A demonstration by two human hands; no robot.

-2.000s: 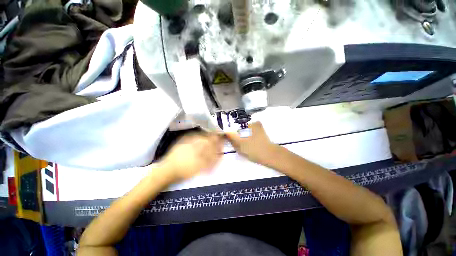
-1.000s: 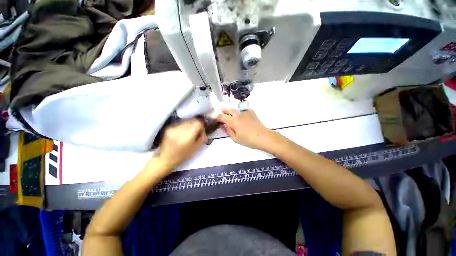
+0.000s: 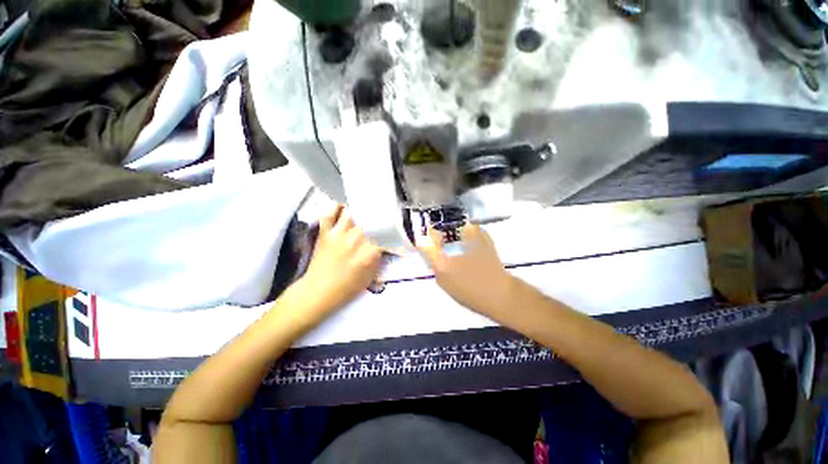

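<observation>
The garment's pale lining (image 3: 172, 245) lies in a large fold left of the needle area, with brown shell fabric (image 3: 73, 118) heaped behind it. A dark strip of it shows beside my left hand (image 3: 347, 260), whose fingers press on the fabric edge just left of the presser foot (image 3: 445, 220). My right hand (image 3: 469, 269) is at the foot, with its fingertips close around the work there. The fabric under the right fingers is mostly hidden. The sewing machine head (image 3: 427, 82) stands over both hands.
The control panel (image 3: 754, 149) is at the right of the head. A brown scrap box (image 3: 729, 249) with dark cloth stands on the right. A measuring tape (image 3: 409, 362) runs along the dark front edge. A yellow-framed object (image 3: 43, 331) is at the left end.
My left hand has opened from a closed, blurred pose and reaches forward onto the fabric. My right hand stays by the foot. The camera view has shifted, showing more of the machine head's top.
</observation>
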